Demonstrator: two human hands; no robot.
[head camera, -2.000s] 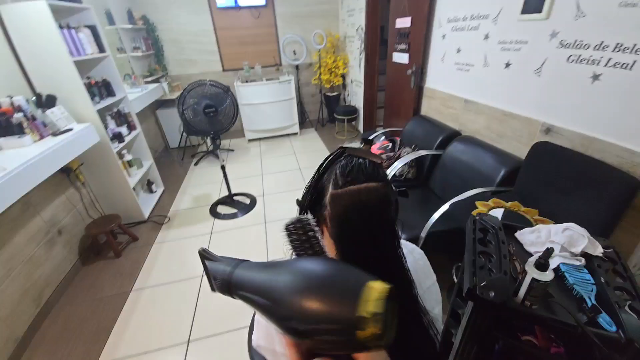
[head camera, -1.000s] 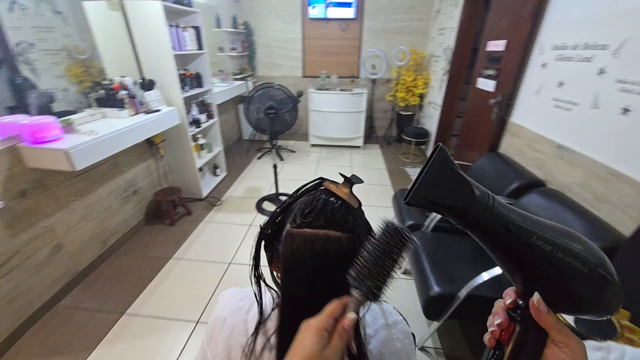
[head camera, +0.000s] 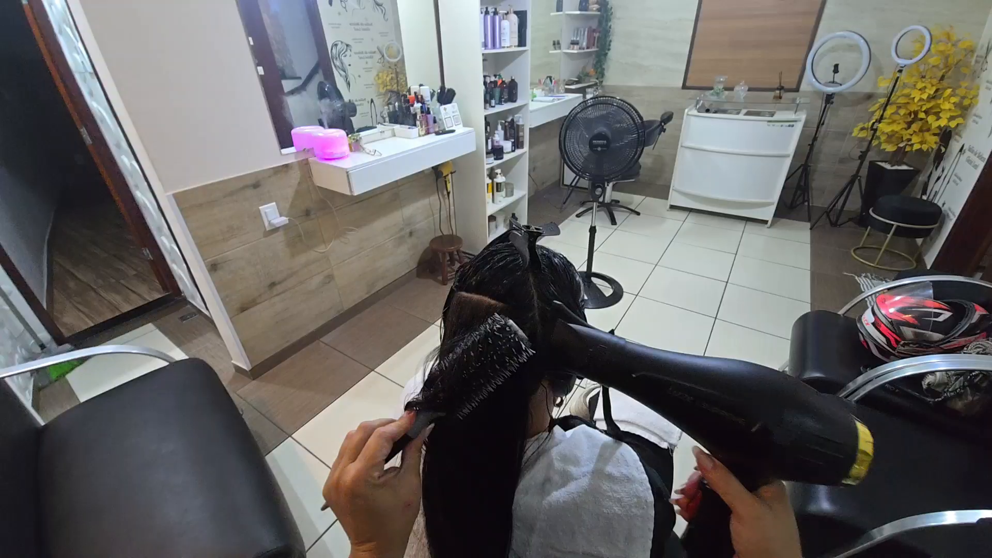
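A seated person's long dark hair (head camera: 473, 465) hangs down the back, with a black hair clip (head camera: 529, 236) on top of the head and a white towel (head camera: 585, 496) over the shoulders. My left hand (head camera: 380, 473) grips the handle of a round hair brush (head camera: 484, 364), whose bristles lie against the hair at the back of the head. My right hand (head camera: 736, 504) holds the handle of a black hair dryer (head camera: 721, 403) with a gold rear ring. Its nozzle points left, close to the head and just right of the brush.
A black chair (head camera: 155, 465) stands at the left, and black armchairs (head camera: 914, 434) are at the right, one bearing a helmet (head camera: 922, 322). Ahead are a pedestal fan (head camera: 601, 143), a small wooden stool (head camera: 446, 256), a wall shelf (head camera: 395, 159) and a white counter (head camera: 736, 163).
The brush has moved from beside the hair onto the back of the head. The dryer's nozzle has come down close to the hair. The view has swung left since a second ago.
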